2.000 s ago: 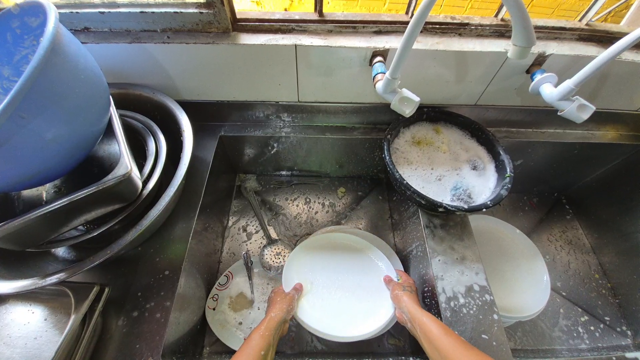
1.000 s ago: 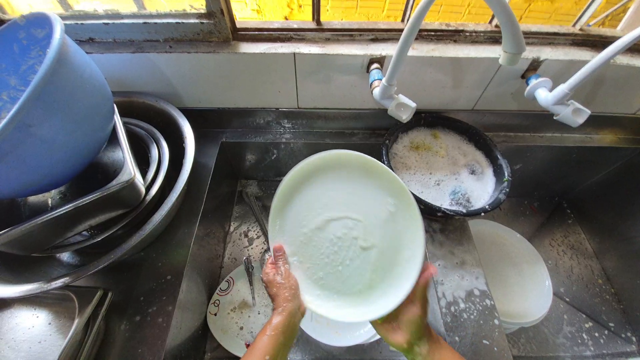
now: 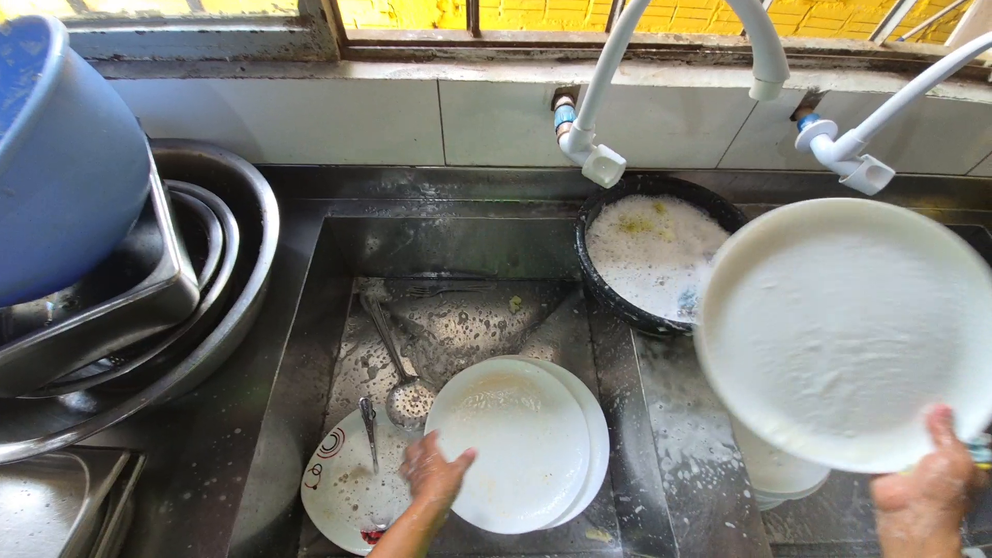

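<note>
My right hand (image 3: 926, 484) holds a white plate (image 3: 845, 333) by its lower right edge, up over the right basin; something small and blue-green shows beside the fingers. My left hand (image 3: 438, 473), fingers apart, is at the left edge of stacked white plates (image 3: 515, 442) in the left basin. Left of it lies a patterned plate (image 3: 345, 484) with a piece of metal cutlery (image 3: 370, 434) on it. A perforated metal spoon (image 3: 409, 399) and a fork (image 3: 449, 289) rest on the basin floor. More white plates (image 3: 783, 469) are partly hidden under the held plate.
A black tub (image 3: 585, 256) of foamy water stands behind the divider (image 3: 690, 434). Two white taps (image 3: 604, 164) (image 3: 866, 174) reach over from the wall. Nested steel basins (image 3: 263, 225), a steel tray and a blue plastic tub (image 3: 74, 170) are stacked at left, with steel trays (image 3: 66, 496) below.
My right hand has carried the plate right, from over the left basin to over the right one. My left hand has let go of it, and the plates beneath are uncovered.
</note>
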